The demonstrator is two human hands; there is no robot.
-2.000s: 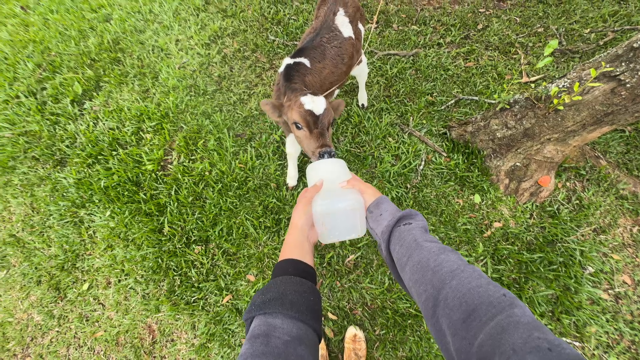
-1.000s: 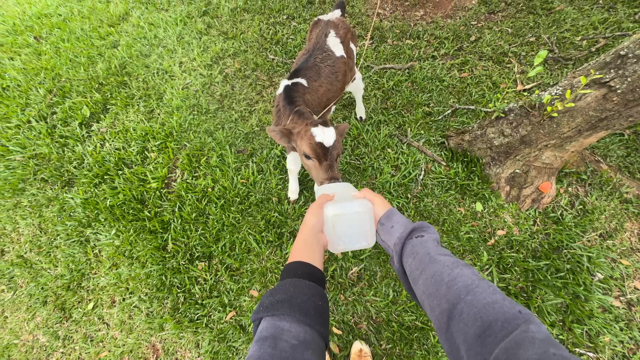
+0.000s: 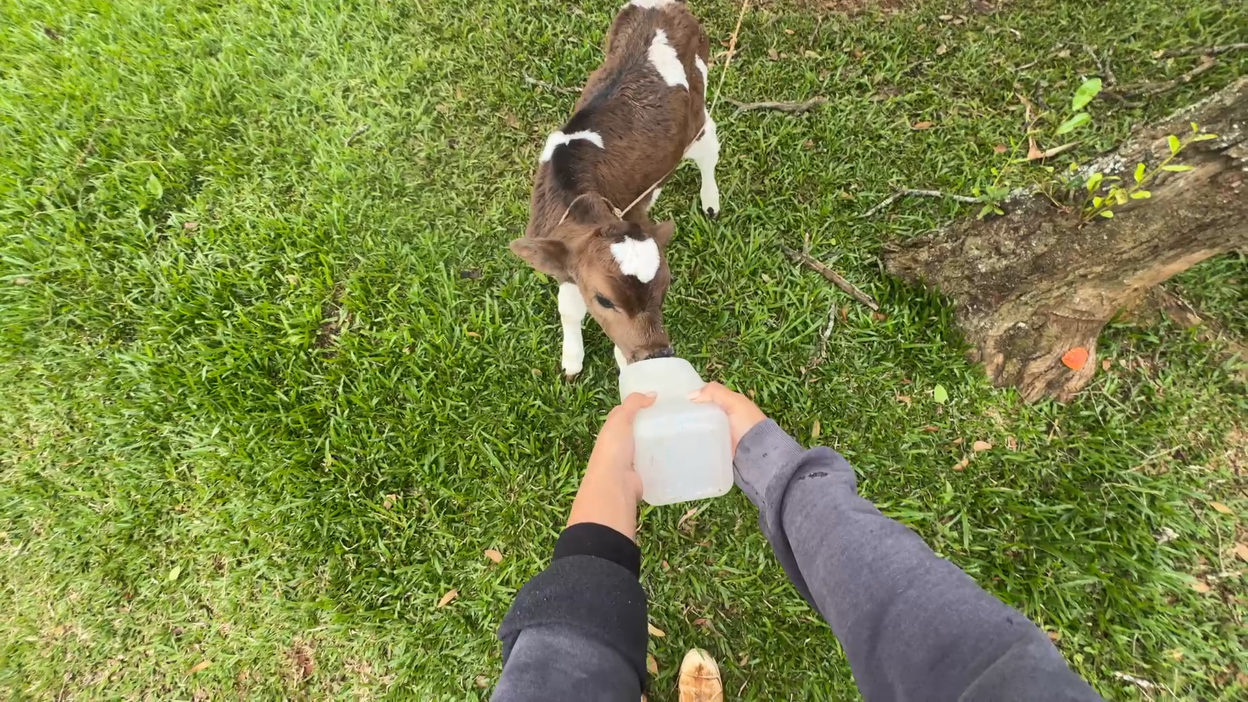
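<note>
A translucent white plastic bottle is held between my two hands, its base toward me. My left hand grips its left side, with the thumb on top. On the right side my right hand holds it, the wrist covered by a grey sleeve. A brown and white calf stands in front of me, head lowered, its muzzle at the far end of the bottle. The bottle hides the calf's mouth and whatever is at the bottle's tip. A thin rope runs from the calf's neck toward the top edge.
Green grass with scattered dry leaves surrounds us. A leaning tree trunk with small leafy shoots stands at the right. Fallen sticks lie between the calf and the trunk. One shoe tip shows at the bottom edge.
The bottle stays in both hands, and the calf's muzzle remains at its far end. The bottle's tilt has changed slightly since the earliest frame.
</note>
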